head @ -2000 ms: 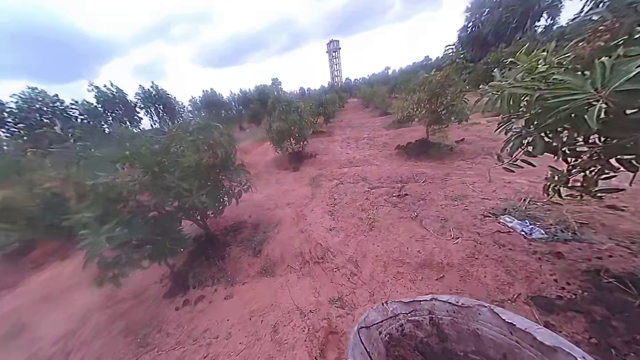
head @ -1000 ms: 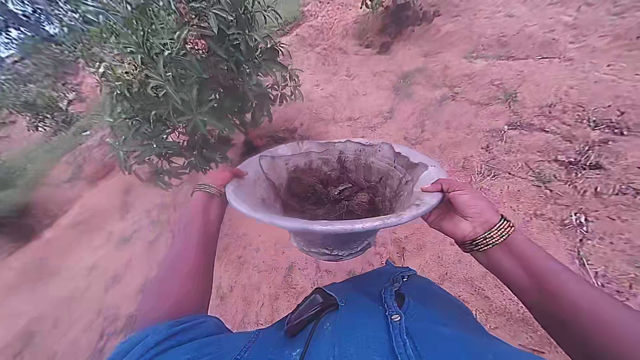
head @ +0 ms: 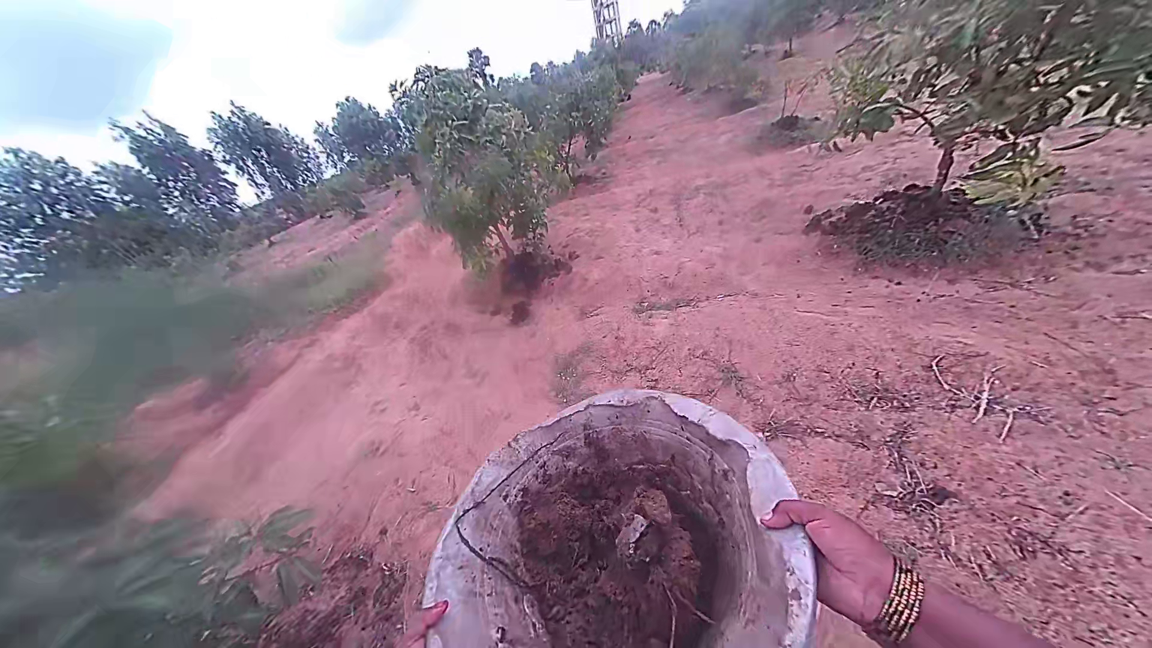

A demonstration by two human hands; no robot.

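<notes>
A worn, wide-rimmed basin (head: 781,477) is held at the bottom centre of the head view, its mouth facing up toward me. Dark brown clumpy soil or manure (head: 621,540) lies inside, with a few thin stalks in it. My right hand (head: 841,560), with beaded bangles at its wrist, grips the right rim, thumb over the edge. At the left rim, only the fingers of my left hand (head: 425,623) show at the frame's bottom; the rest of that hand is out of view.
Leafy young trees stand ahead (head: 490,171) and at the right (head: 945,153), dark soil (head: 927,225) heaped round the right one's base. Blurred foliage (head: 180,585) is close at the lower left. Dry twigs (head: 981,396) lie on the red ground. A lattice tower (head: 607,20) rises far off.
The view has tilted up from the basin to the tree rows. Both hands held the basin's rim a second ago and still do. The leafy tree formerly at upper left has left that place.
</notes>
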